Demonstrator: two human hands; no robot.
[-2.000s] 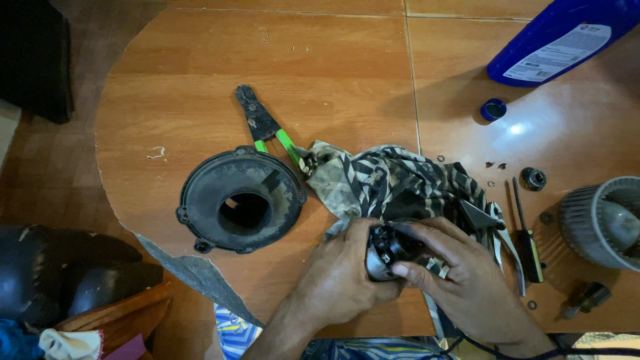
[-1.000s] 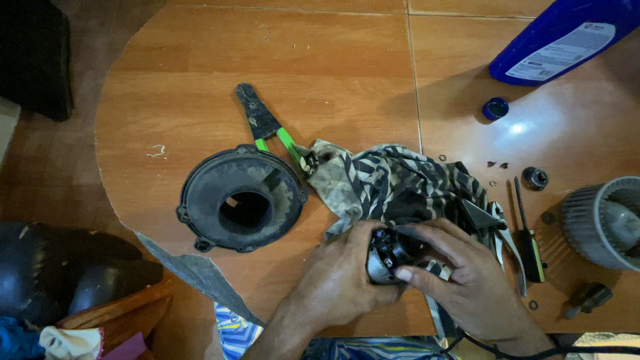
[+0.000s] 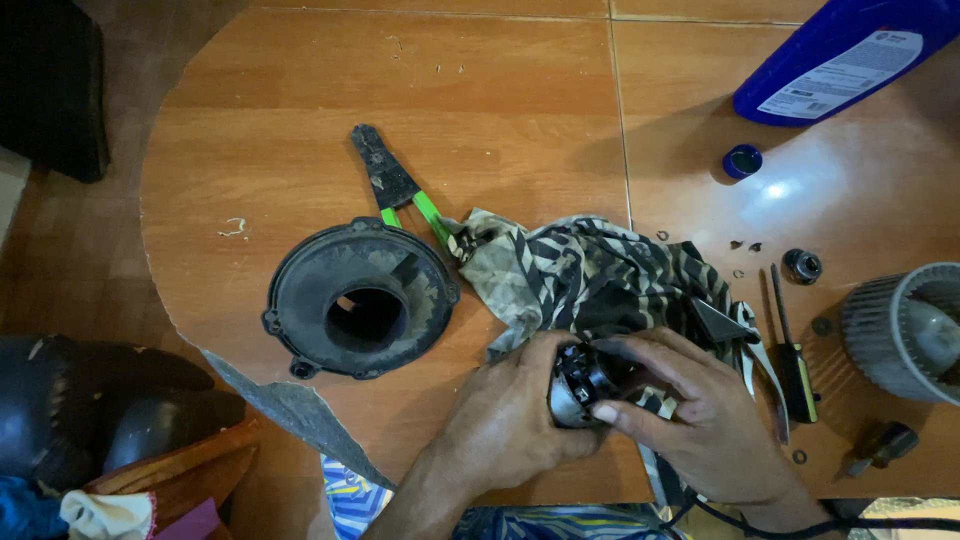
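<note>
My left hand point(image 3: 510, 427) grips the silver casing of a small electric motor point(image 3: 574, 405) at the front of the table. The fingers and thumb of my right hand point(image 3: 686, 412) close on the motor's black end, where part of it is hidden. Just behind both hands lies a crumpled black-and-white patterned cloth point(image 3: 600, 262). To the left rests a round black plastic housing point(image 3: 307, 300) with a central opening. Green-handled wire strippers or pliers point(image 3: 386, 176) lie behind it, partly covered by the cloth.
Pliers point(image 3: 765, 360), a screwdriver point(image 3: 796, 382), small rings, a black round part point(image 3: 802, 266) and a grey blower wheel point(image 3: 877, 337) lie at the right. A stubby screwdriver point(image 3: 885, 450) is nearer the edge. A blue bottle point(image 3: 780, 67) and its cap point(image 3: 742, 161) stand behind.
</note>
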